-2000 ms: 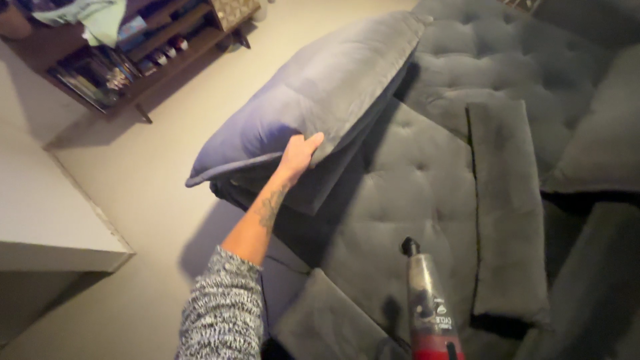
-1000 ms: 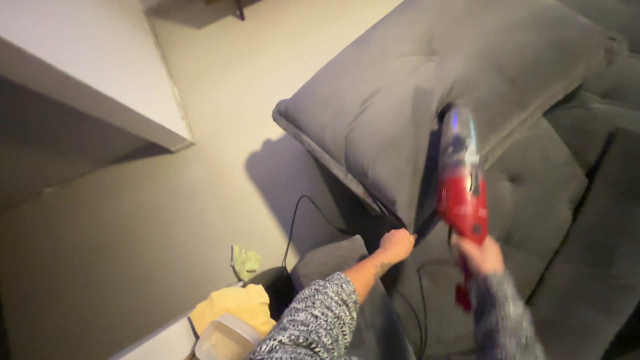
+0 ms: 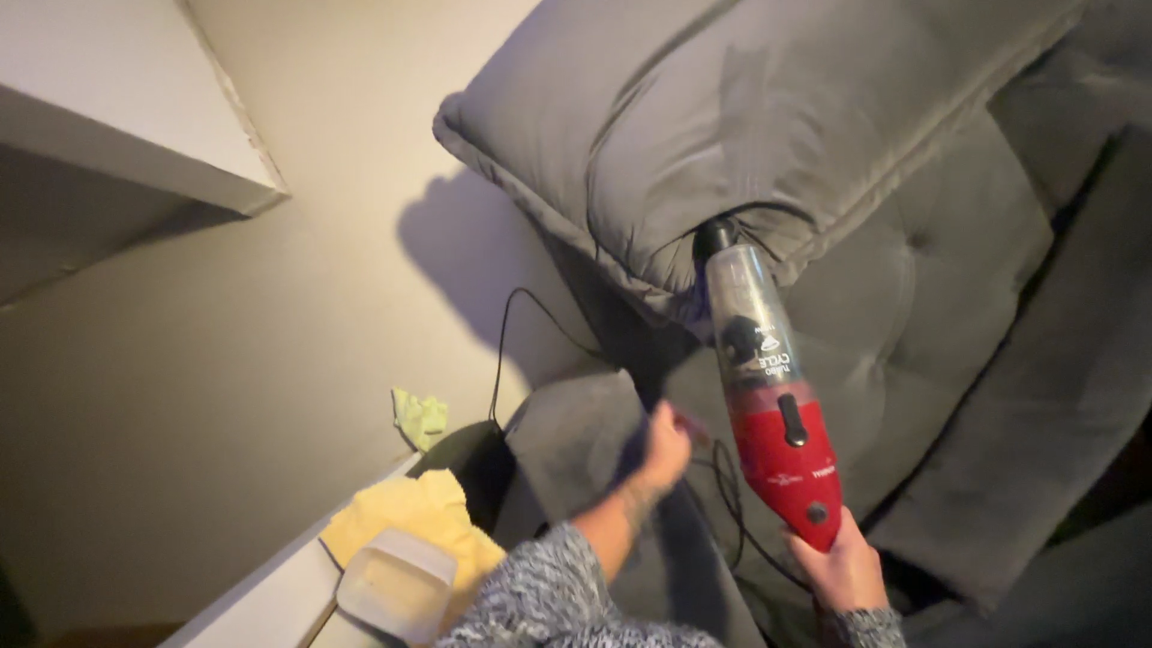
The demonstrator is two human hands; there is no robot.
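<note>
My right hand [image 3: 841,562] grips the rear end of a red handheld vacuum cleaner [image 3: 783,432] with a clear dust cup. Its black nozzle [image 3: 717,236] presses into the side of a large gray cushion [image 3: 702,117], which wrinkles around it. To the left of the vacuum is my left hand [image 3: 668,445], blurred, with its fingers curled below the cushion's lower corner; whether it holds anything is unclear. A black power cord [image 3: 740,517] runs between the hands, over the gray tufted sofa [image 3: 945,261].
A yellow cloth [image 3: 405,508] and a plastic container [image 3: 396,580] lie on a white ledge [image 3: 270,589] at lower left. A green cloth [image 3: 420,418] is just above them. A thin cable [image 3: 504,333] loops near the floor. A white wall corner [image 3: 261,193] juts in at upper left.
My left hand was on the cushion's edge two seconds ago and is now below it. The vacuum came up onto the cushion, and its nozzle now pushes in near the lower edge. The view has swung.
</note>
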